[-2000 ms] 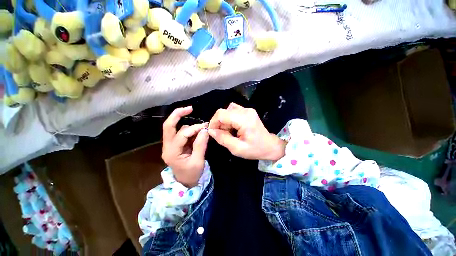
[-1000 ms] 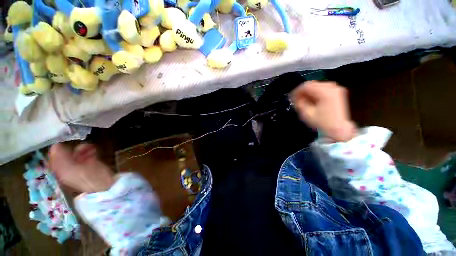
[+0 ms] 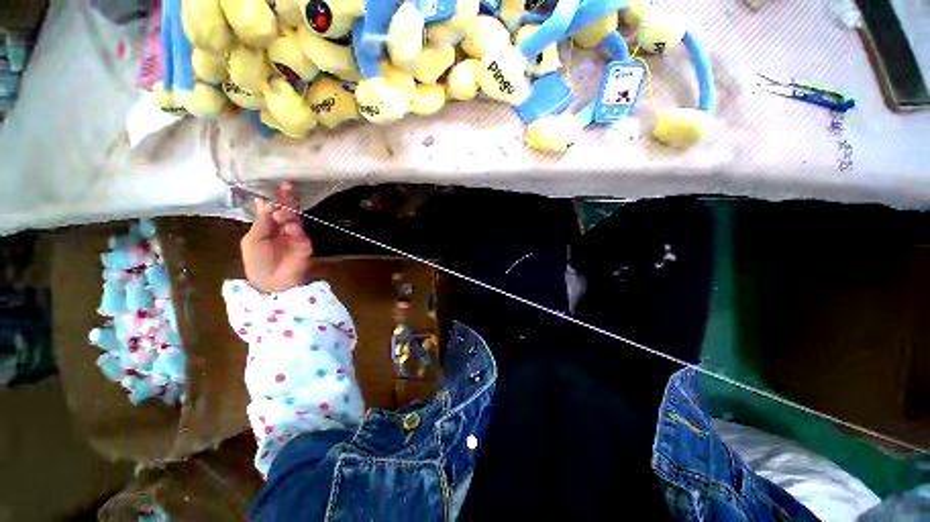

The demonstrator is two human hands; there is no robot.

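My left hand (image 3: 277, 245) is at the table's front edge on the left, fingers curled, with the thread at its fingertips. The pale sewing thread (image 3: 530, 303) runs taut from there, down across my dark lap, to the right edge of the picture. My right hand is out of the picture. No needle can be made out.
A heap of yellow and blue plush toys (image 3: 438, 63) with a hang tag (image 3: 619, 92) lies on the striped table cloth (image 3: 469, 163). Thread snips (image 3: 816, 95) and a dark phone (image 3: 897, 51) lie right. A box (image 3: 214, 336) below left holds light-blue pieces (image 3: 141, 316).
My hands first moved apart from above the lap; now my left hand is at the table edge and my right hand has left the picture. The slack thread is now taut.
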